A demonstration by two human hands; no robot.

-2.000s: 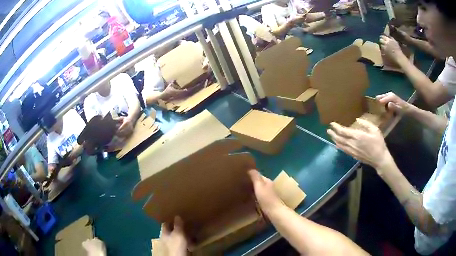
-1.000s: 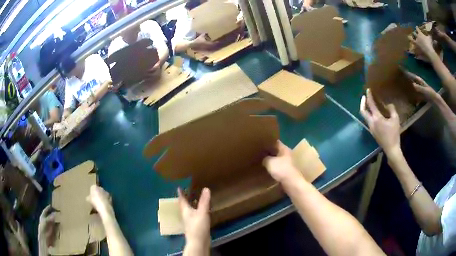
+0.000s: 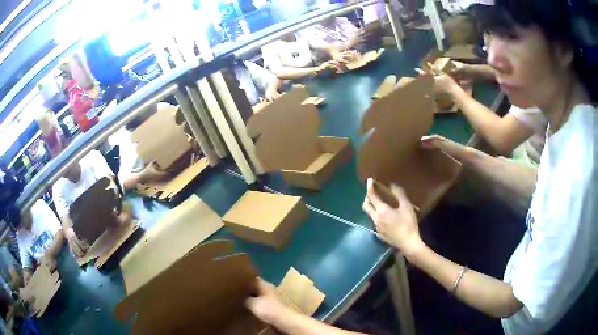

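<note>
A part-folded box (image 3: pixel 197 288) stands at the bottom edge, its brown lid panel raised and leaning. Its lower part is cut off by the picture's edge. My right hand (image 3: pixel 265 302) grips the box at the right side of the lid, near the wall; some fingers are hidden behind the cardboard. An end flap (image 3: pixel 300 293) sticks out flat to the right, beyond my hand. My left hand is out of the picture. A flat box blank (image 3: pixel 172 241) lies on the bench just behind the lid.
A closed box (image 3: pixel 265 212) sits behind my work. An open box (image 3: pixel 315 171) with raised lid stands near the pale posts (image 3: pixel 226 124). At the right, a person (image 3: pixel 557 216) close by holds another part-folded box (image 3: pixel 400 144). More workers sit across the green bench (image 3: pixel 341 252).
The view has swung up and to the right, so my box now sits lower and further left. My left hand has left the picture. The neighbour's hands have shifted on their box.
</note>
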